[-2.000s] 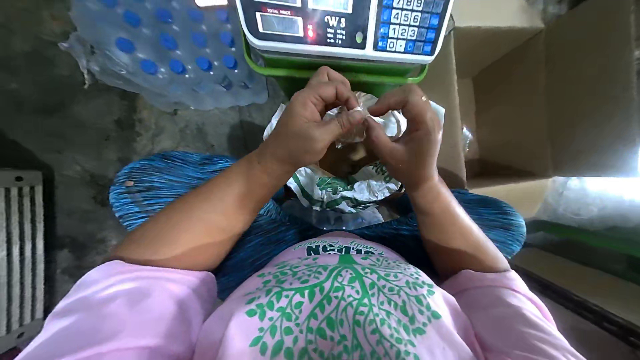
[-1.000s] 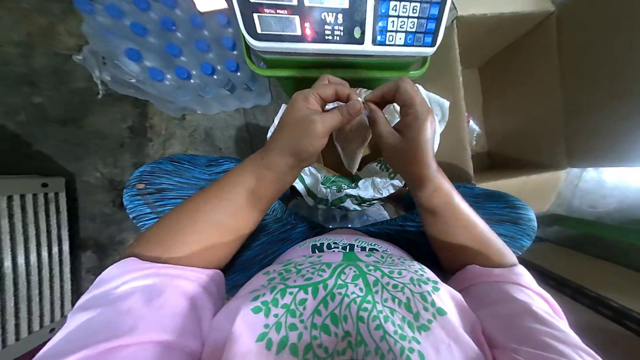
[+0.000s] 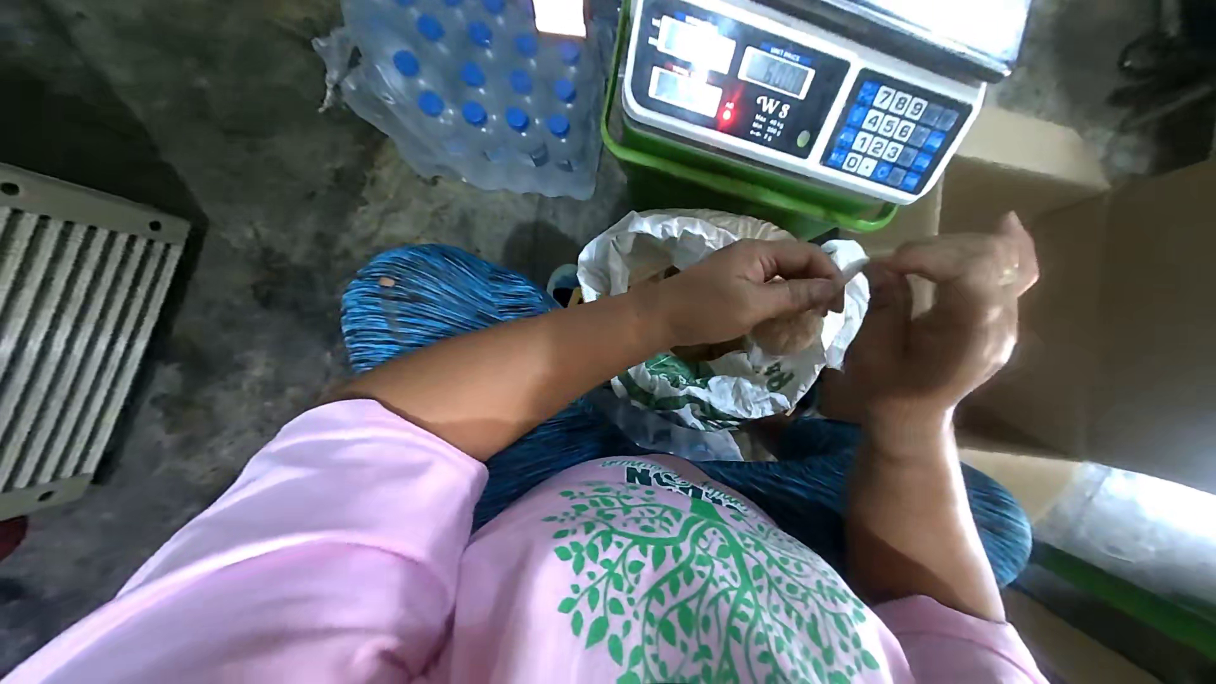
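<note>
My left hand (image 3: 750,290) pinches the gathered top of a small clear plastic bag (image 3: 787,334) with light brown contents. My right hand (image 3: 940,304) is at the same twisted top, just to the right, its fingers partly blurred; they seem to pinch the end. The small bag hangs over the mouth of a white sack with green print (image 3: 722,404), which stands between my knees. Brown contents show inside the sack, but what they are cannot be told. Just beyond it is a digital price scale (image 3: 807,95) with a lit display.
The scale rests on a green plastic container (image 3: 731,195). Shrink-wrapped bottles with blue caps (image 3: 475,95) stand beyond, left of the scale. An open cardboard box (image 3: 1054,313) is at the right. A slatted grey panel (image 3: 76,332) lies on the concrete floor at the far left.
The small bag hung as a slack point a second ago; now it looks rounded below my fingers. My right hand has turned, its fingers lifted farther out to the right. The view has shifted.
</note>
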